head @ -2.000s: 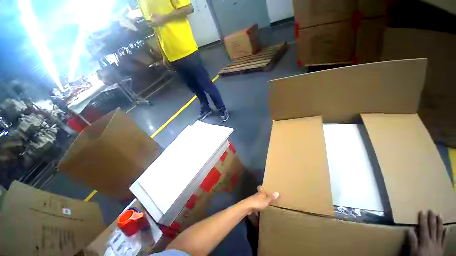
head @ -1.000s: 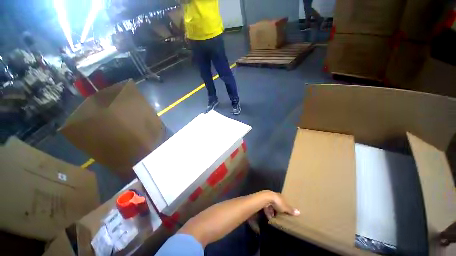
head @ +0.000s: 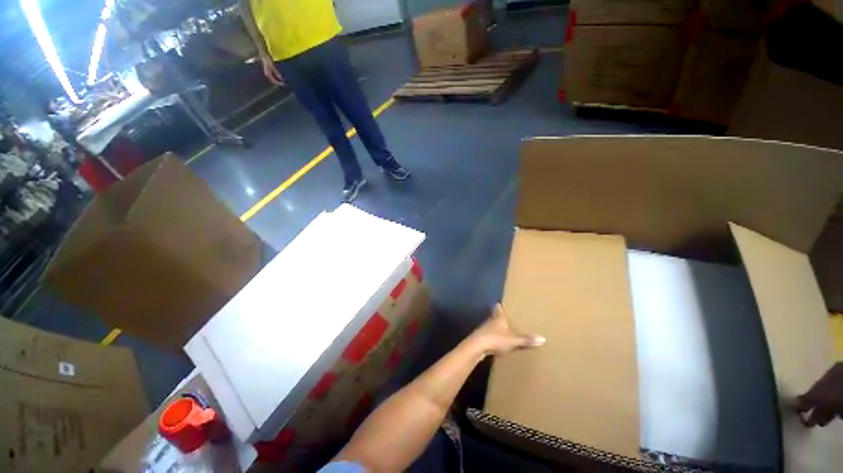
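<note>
The large open carton (head: 679, 175) stands at the right before me. Its left flap (head: 568, 323) lies folded inward and its right flap (head: 786, 314) is tilted up. A white sheet (head: 670, 351) shows between them, partly in shadow, with a bit of shiny plastic at its near edge. My left hand (head: 507, 337) grips the left flap's outer edge, thumb on top, other fingers partly hidden. My right hand (head: 823, 397) is dark and cut off by the right edge, at the right flap; its grip is unclear.
White sheets (head: 310, 305) are stacked on a red-taped support carton (head: 379, 360) at left. A red-orange tape item (head: 189, 423) lies beside them. Brown cartons (head: 152, 259) stand further left. A person in yellow (head: 300, 28) stands beyond, near a pallet (head: 467, 78) and stacked cartons (head: 629, 65).
The right flap has risen from nearly flat to tilted, and my right hand has moved from the near edge to that flap. The near panel has dropped out of view. My left hand stays at the left flap.
</note>
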